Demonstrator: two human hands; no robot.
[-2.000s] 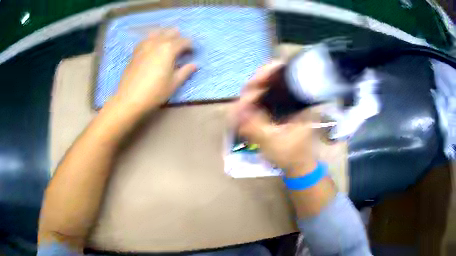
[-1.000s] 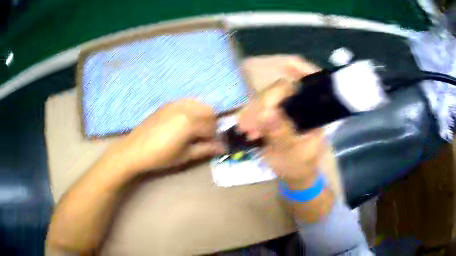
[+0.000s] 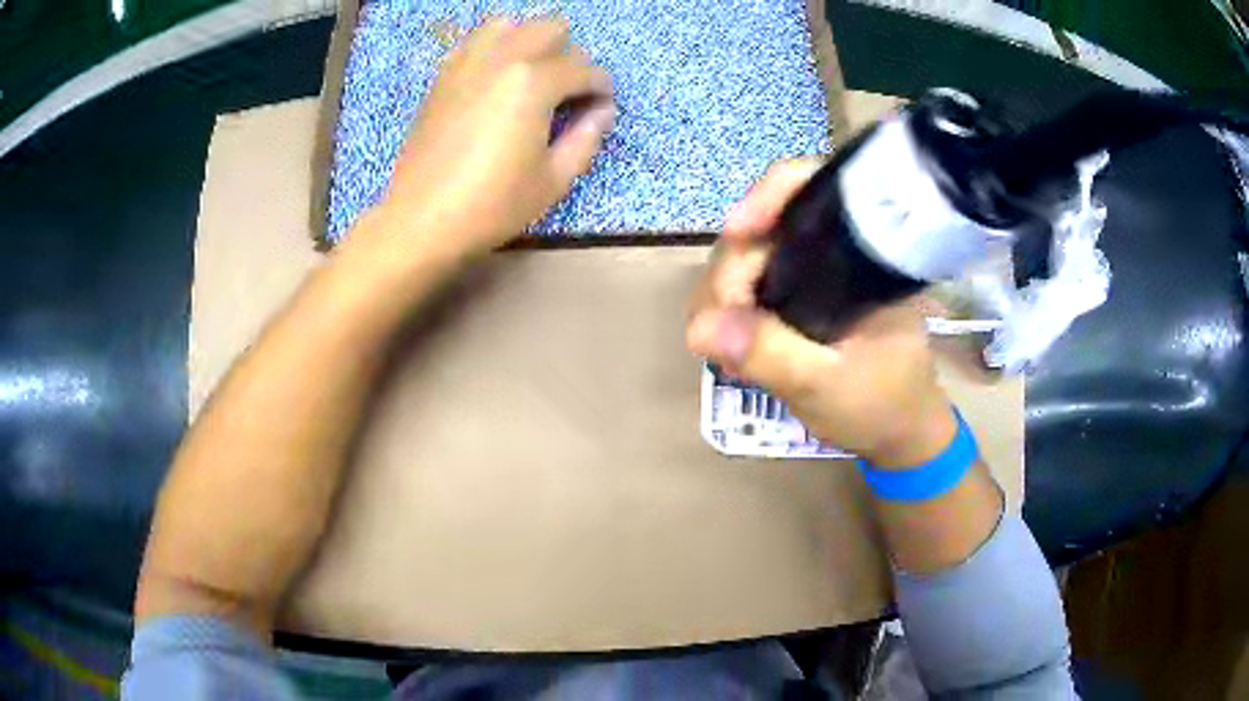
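Observation:
My right hand (image 3: pixel 836 342) is closed around the black electric screwdriver (image 3: pixel 842 267), which has a white label band and slants up to the right. The hand is over the white housing (image 3: pixel 767 422) and hides most of it; slots and pale strips show at its lower left. My left hand (image 3: pixel 514 123) is over the screw tray (image 3: pixel 712 123), fingers curled down at the screws; whether it holds any cannot be seen. A clear plastic bag (image 3: pixel 1062 295) lies right of the housing, with a white cord (image 3: pixel 962 326) running towards it.
The tan cardboard mat (image 3: pixel 548 452) lies under the housing and tray, on a shiny dark bench (image 3: pixel 1123 397). A pale rail (image 3: pixel 96 82) curves along the back, with a green surface beyond it. The screwdriver's black cord leads off to the upper right.
My left hand has moved from beside the housing up and back over the screw tray. My right hand still holds the screwdriver above the housing. The camera view has shifted.

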